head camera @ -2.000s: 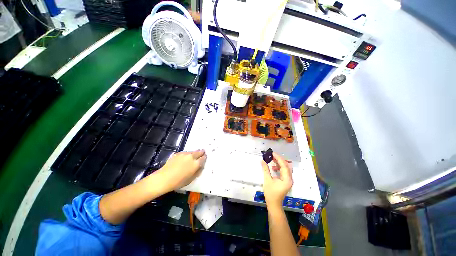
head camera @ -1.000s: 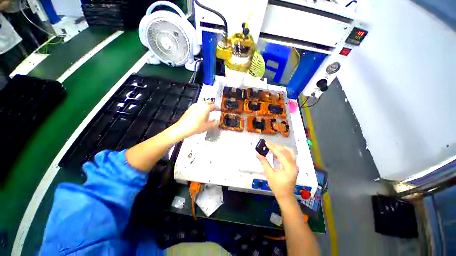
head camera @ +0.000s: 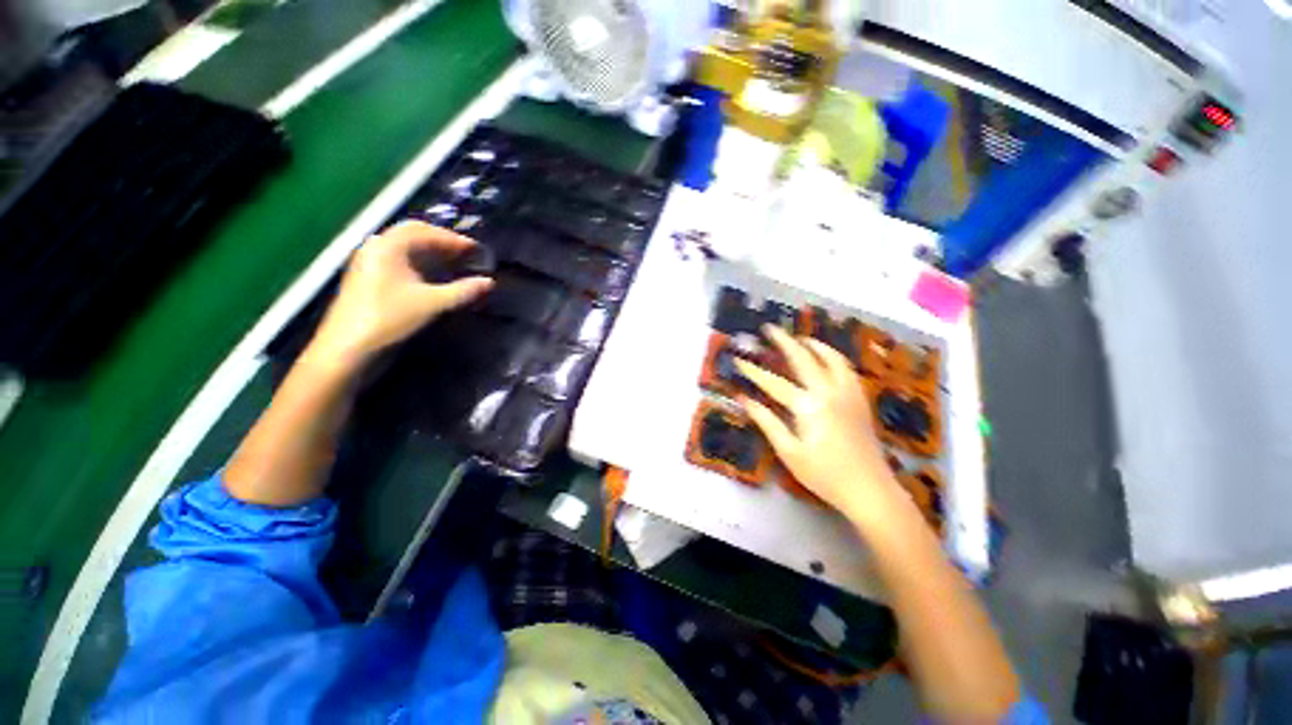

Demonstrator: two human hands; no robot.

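My left hand [head camera: 386, 295] is over the black blister tray [head camera: 546, 269], thumb and fingertips pinched around a small dark piece [head camera: 480, 259], blurred, which looks like a black housing. My right hand [head camera: 829, 425] is over the orange jigs, its fingertips at the left jig of the middle row [head camera: 730, 371]. Whether the fingertips hold a housing there cannot be told. The front left jig [head camera: 728, 439] has a dark part or cut-out in it. My right hand hides part of the jigs behind and beneath it.
The brass-coloured machine head [head camera: 777, 71] is behind the jigs, with a white fan [head camera: 595, 50] to its left. Small dark specks [head camera: 694, 245] lie on the white bed [head camera: 645, 361]. A pink tag [head camera: 939, 295] is at the right. More black trays [head camera: 128, 213] are at far left.
My left hand has moved from beside the jigs to over the tray. My right hand has moved from the front of the bed onto the jigs. The camera view has shifted and tilted.
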